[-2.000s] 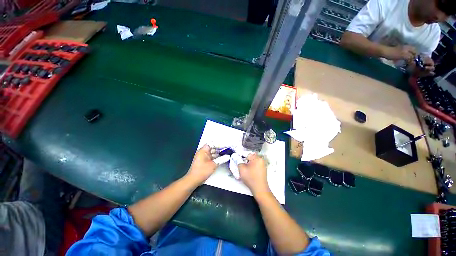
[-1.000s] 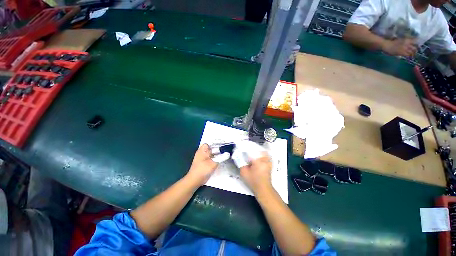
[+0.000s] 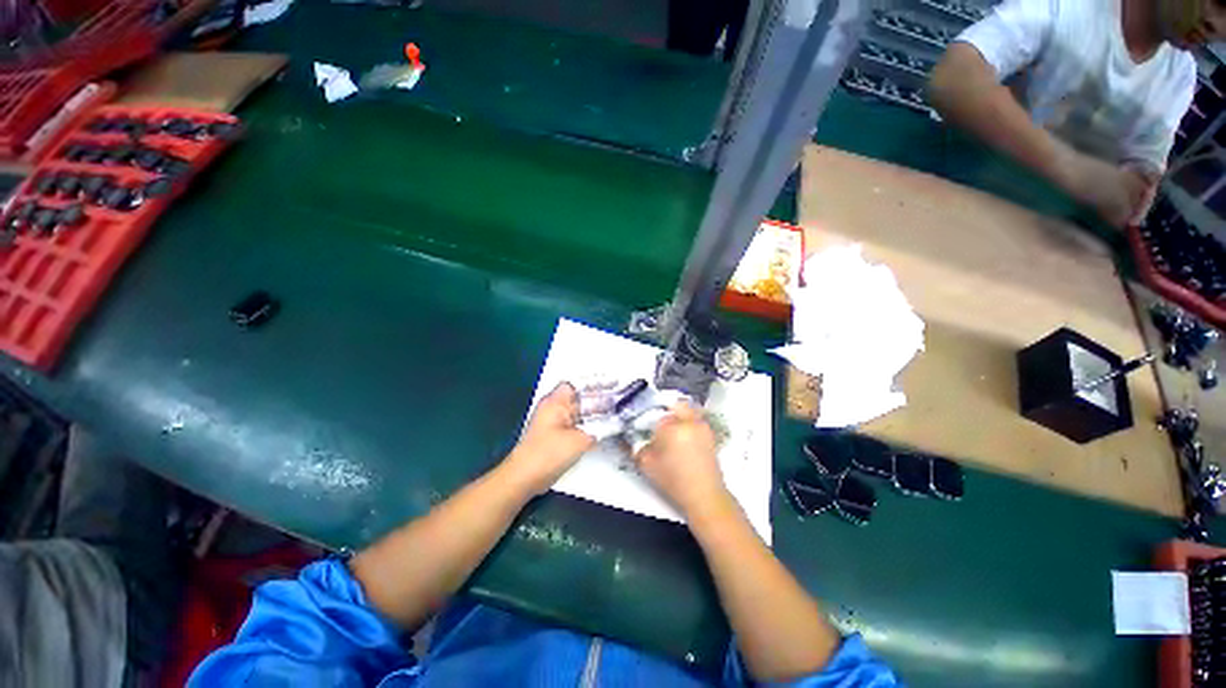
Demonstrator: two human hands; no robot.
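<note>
My left hand [image 3: 554, 437] holds a small dark piece with some silver, likely a watch head [image 3: 631, 394], in its fingertips above the white paper sheet [image 3: 742, 500]. My right hand [image 3: 683, 454] is closed on a whitish wiping cloth [image 3: 651, 418] against the piece's right side. The cloth and fingers are blurred and hide part of the piece. The sheet has grey smudges. Several black squarish pieces with shiny rims, the waiting pieces [image 3: 910, 473], lie right of the sheet.
A metal post [image 3: 744, 182] stands at the sheet's top edge beside a small clear jar [image 3: 730, 362]. White wipes [image 3: 856, 332] and a black cube holder [image 3: 1073, 386] lie on the brown board. A red parts tray [image 3: 84, 222] is far left. A person sits at far right.
The dark piece is tilted more steeply in my left fingertips. The cloth in my right hand has shifted slightly lower. The other person's hands have moved. The camera view has shifted slightly.
</note>
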